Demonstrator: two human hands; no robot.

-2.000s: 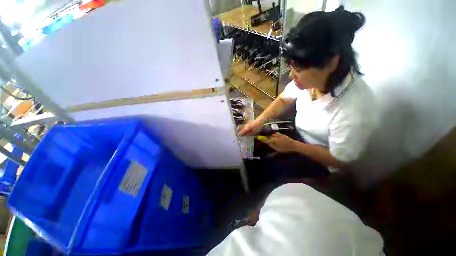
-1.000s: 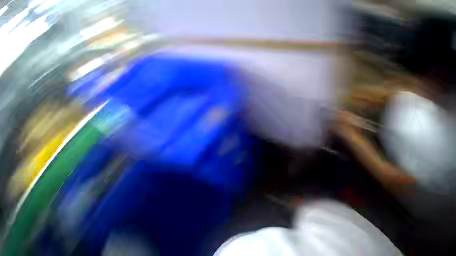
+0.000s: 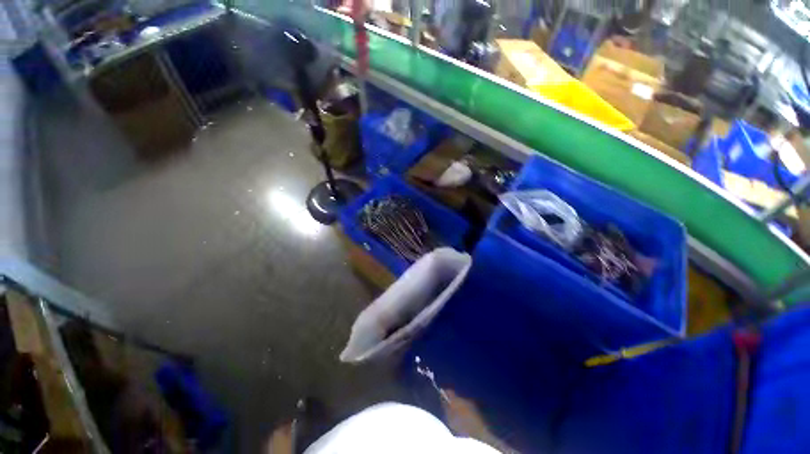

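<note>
A blue crate [image 3: 568, 275] stands right of centre with a clear plastic bag [image 3: 542, 213] and tangled dark and pale wires [image 3: 611, 257] inside. A smaller blue crate [image 3: 373, 244] left of it holds a bundle of dark strands with pale ends [image 3: 400, 226]. An open whitish bag or bin [image 3: 408, 306] stands in front of them. What seems to be my right hand [image 3: 464, 417] is a small blurred patch at the bottom, beside my white clothing. A skin-coloured patch, seemingly my left hand [image 3: 282, 439], is cut off by the bottom edge. I cannot see either hand's fingers.
A green conveyor edge [image 3: 497, 102] runs diagonally behind the crates. A black stand with a round base [image 3: 333, 200] stands on the grey floor [image 3: 222, 239]. More blue crates [image 3: 657, 399] are at lower right. Rack frames [image 3: 62, 355] are at lower left, and cartons [image 3: 138, 102] at upper left.
The view has swung from the white panel and the seated person to the floor, crates and conveyor. The person and panel are out of view; skin-coloured patches now show at the bottom.
</note>
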